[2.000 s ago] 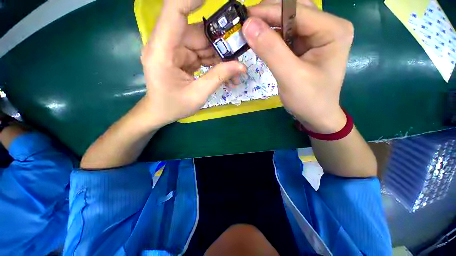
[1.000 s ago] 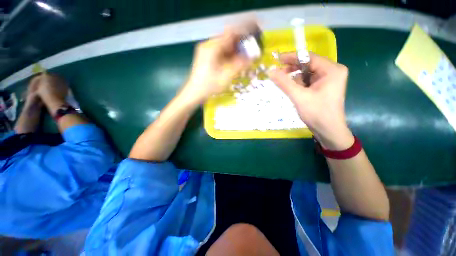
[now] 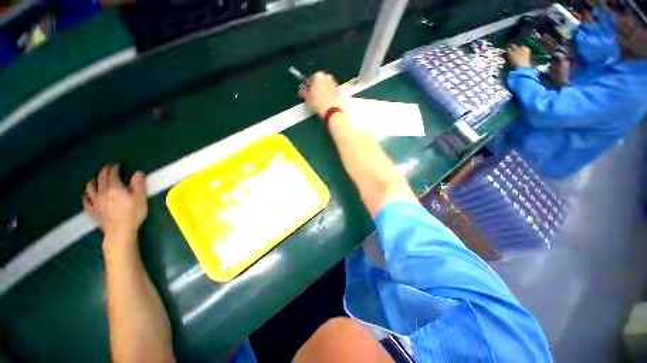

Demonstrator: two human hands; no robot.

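Observation:
My left hand (image 3: pixel 117 202) reaches over the white edge strip at the left, its fingers apart over the green belt. A dark patch shows by its fingertips, too unclear to name, and no watch housing is clearly seen in the hand. My right hand (image 3: pixel 321 93) is at the belt's edge, top centre, closed around the slim tweezers (image 3: pixel 296 73), whose pale end points up and left. The yellow parts tray (image 3: pixel 186 230) lies between my arms, with a bright heap of white adhesive pads (image 3: pixel 259 209) in it.
A white sheet (image 3: pixel 390 118) lies right of my right wrist, near a pale upright post (image 3: pixel 383 39). Blister trays (image 3: pixel 457 81) sit farther right, with more (image 3: pixel 521 202) below the bench. Another person in blue (image 3: pixel 560 106) works at the upper right. Small dark items lie on the belt (image 3: pixel 227 96).
The view has swung right. Both hands have left the tray and moved apart, the left to the belt at left, the right forward with the tweezers. The housing no longer shows clearly in my left hand.

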